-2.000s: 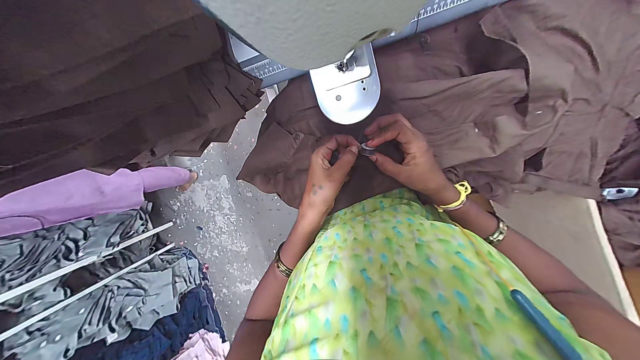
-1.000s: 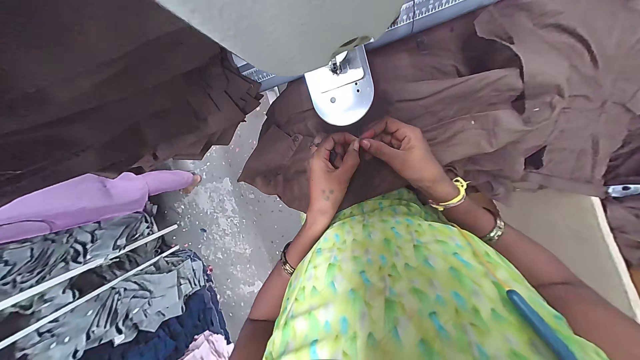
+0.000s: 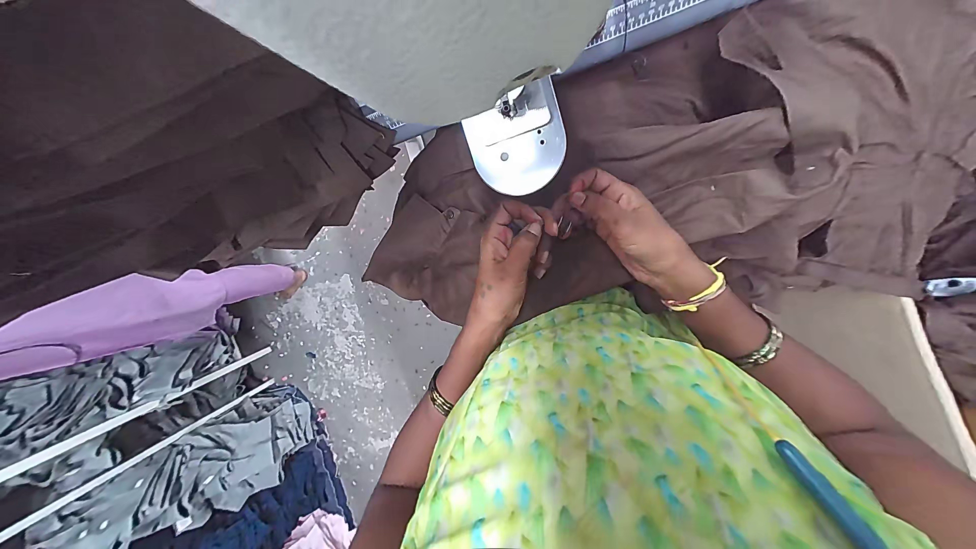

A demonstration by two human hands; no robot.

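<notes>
Over my lap lies a brown cloth garment (image 3: 427, 252), with a small round button or snap (image 3: 450, 214) near its left edge. My left hand (image 3: 515, 259) is over the cloth, thumb and forefinger pinched together; whatever is between them is too small to tell. Just right of it, my right hand (image 3: 625, 221) has its thumb and forefinger pinched too. A small shiny metal piece (image 3: 564, 226) shows between the hands; which fingers hold it is unclear. Beyond my hands is the rounded metal plate (image 3: 518, 145) of a sewing machine (image 3: 427, 53).
Stacked brown fabric (image 3: 175, 152) is at the left. Below it are a person's purple sleeve (image 3: 152, 305), grey garments (image 3: 206, 473) and two white rods (image 3: 137, 412). More brown cloth (image 3: 854, 152) spreads right. A blue-handled tool (image 3: 827, 492) hangs against my patterned clothing.
My fingertips were close together a second ago; now my hands are slightly apart, the right one a little further to the right. A shiny piece at my fingertips two seconds ago shows between my hands now.
</notes>
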